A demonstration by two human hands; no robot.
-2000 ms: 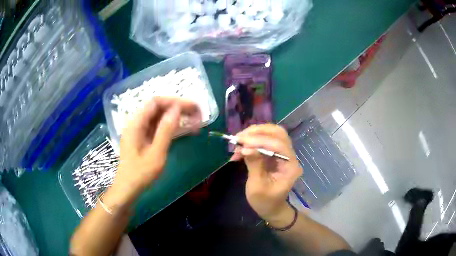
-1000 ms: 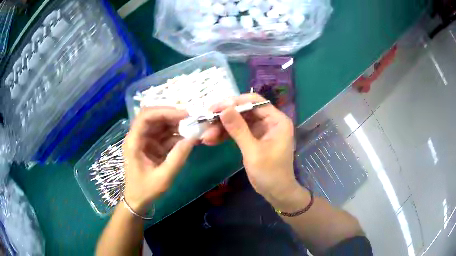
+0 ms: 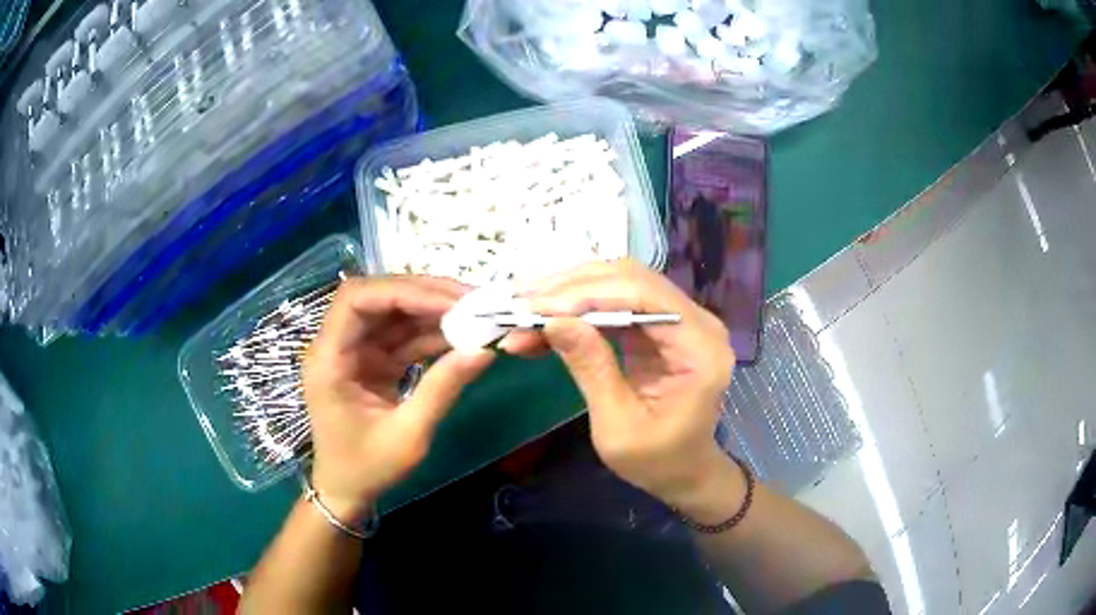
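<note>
My left hand holds a wide white cap between thumb and fingers. My right hand pinches a thin joined piece, white with a metallic stem, lying level and pointing right. The piece's left end lies over or at the cap; whether it is seated in it cannot be told. Both hands are nearly touching, just in front of the larger tub of white sleeves. The smaller tub of silvery-dark stems is left of my left hand and partly hidden by it.
A stack of blister trays with blue edges stands at the left. A clear bag of white caps lies beyond the smartphone. Another clear bag is at the far left. A ribbed clear tray sits below the bench edge.
Two seconds ago my left hand was over the larger tub, apart from the right. Both hands came together at the cap and piece, which now lies level. The bench view has shifted.
</note>
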